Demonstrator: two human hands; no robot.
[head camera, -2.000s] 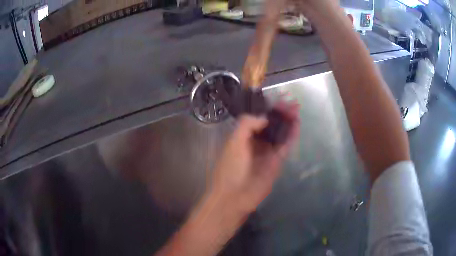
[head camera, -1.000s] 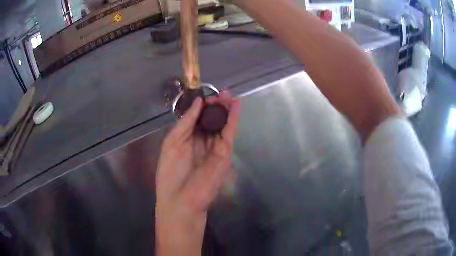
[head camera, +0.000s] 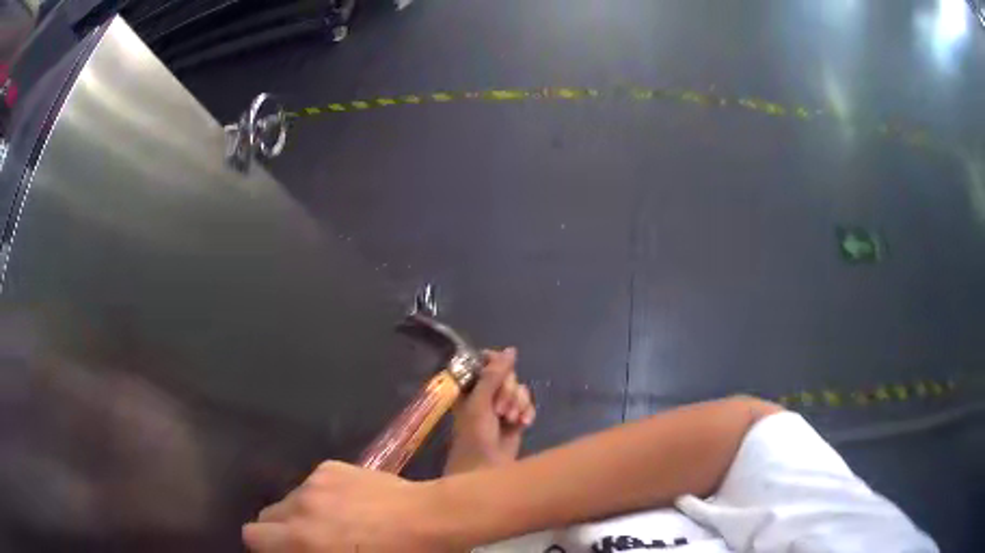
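My right hand (head camera: 340, 508) is at the lower left, closed on the wooden handle of a hammer (head camera: 416, 419). The hammer's dark metal head (head camera: 437, 333) points up and left. My left hand (head camera: 499, 400) is just right of the head, behind my right forearm, with curled fingers. Whether it grips the hammer is hidden. A small shiny metal fitting (head camera: 427, 300) shows just above the hammer head, at the low edge of the stainless steel machine (head camera: 216, 292). A shiny handwheel (head camera: 262, 127) sits farther up the machine's edge.
The steel machine fills the left side. The grey floor (head camera: 713, 248) carries yellow marking lines (head camera: 518, 95) across the top and at the lower right (head camera: 891, 391). A green floor marker (head camera: 860, 245) lies at the right. Dark equipment (head camera: 232, 32) stands at the top left.
The view has turned from the machine top down to its right side and the floor. The hammer and both hands have moved away from the top-edge handwheel, and the handle now points down left.
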